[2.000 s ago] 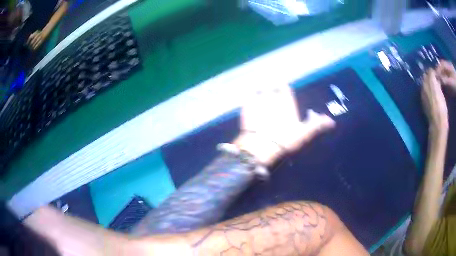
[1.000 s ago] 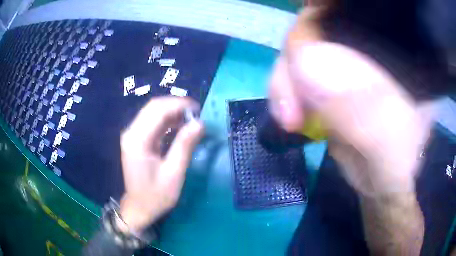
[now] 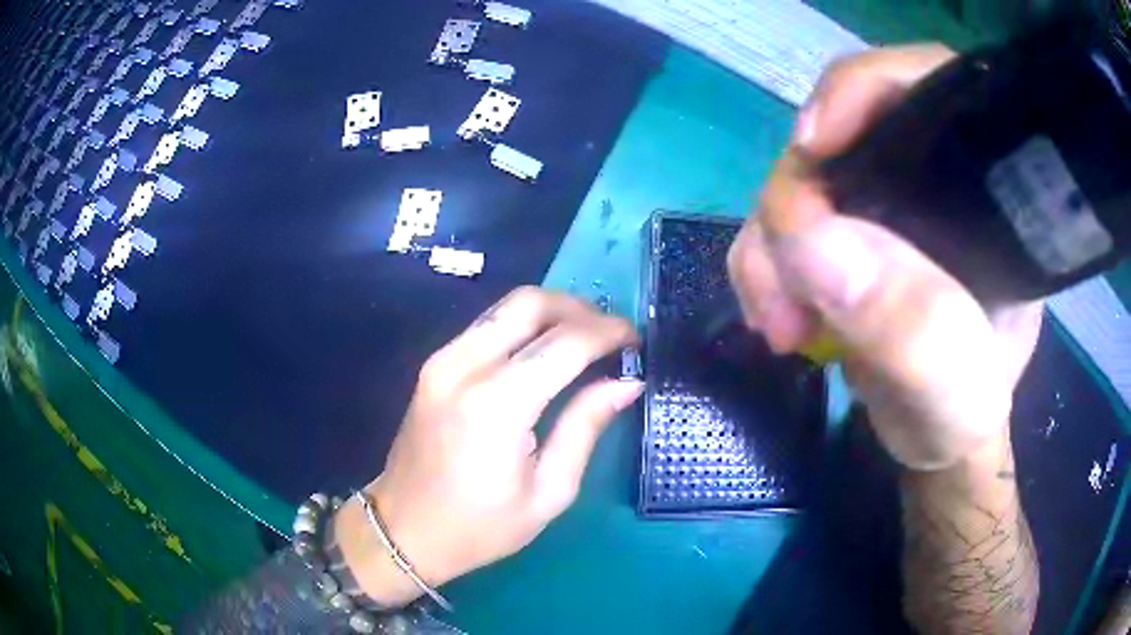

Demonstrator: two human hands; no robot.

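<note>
My left hand pinches a small silver hinge between thumb and fingers at the left edge of the black screw tray. Most of that hinge is hidden by the fingers. My right hand grips the thick black electric screwdriver above the tray's right side. A bit of yellow shows below the fist; the driver tip cannot be made out. Small dark screws lie at the far end of the tray, and its near part shows a grid of holes.
Dense rows of silver hinges lie on the black mat at left, with several loose hinges nearer the tray. A second black mat at right holds small metal parts. A pale strip runs behind.
The view has swung from another part of the bench to the tray. Since one second ago, my left hand has moved to the tray's left edge, and one more loose hinge shows on the mat.
</note>
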